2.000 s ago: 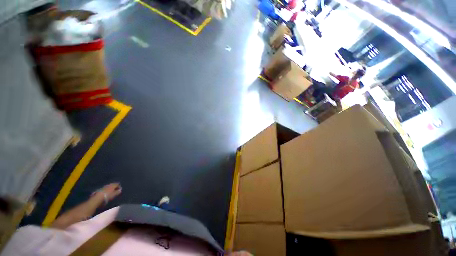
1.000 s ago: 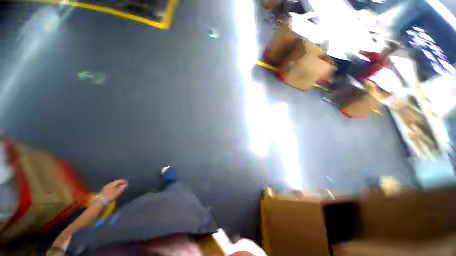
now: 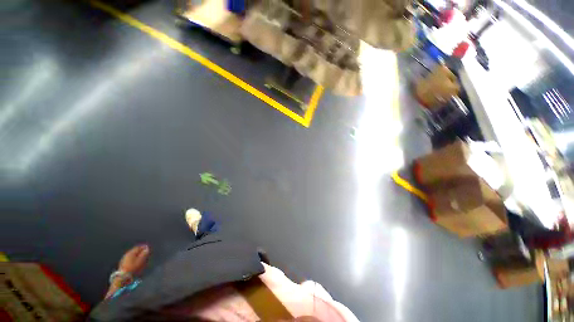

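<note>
My left hand [image 3: 133, 259] hangs at the lower left beside the dark grey apron [image 3: 208, 270]. It is bare, slightly blurred, with bands at the wrist, and holds nothing that I can see; its fingers look loosely curled. My right hand is not in view; only a pink sleeve [image 3: 315, 300] shows at the bottom edge. A brown carton with red edges and dark print [image 3: 31, 290] lies nearest at the lower left, cut off by the frame. A shoe tip [image 3: 193, 219] shows beyond the apron.
Grey floor with green arrow marks [image 3: 215, 183] lies ahead. A trolley of brown packs [image 3: 296, 38] stands behind a yellow line [image 3: 233, 78]. At right are an open carton [image 3: 462, 188] with white material and a long white table [image 3: 497, 100] with blurred people near it.
The view has moved forward along the floor. The large stacked cartons at right have left the picture. The brown packs and green arrows are now nearer. My left hand stays low at the left.
</note>
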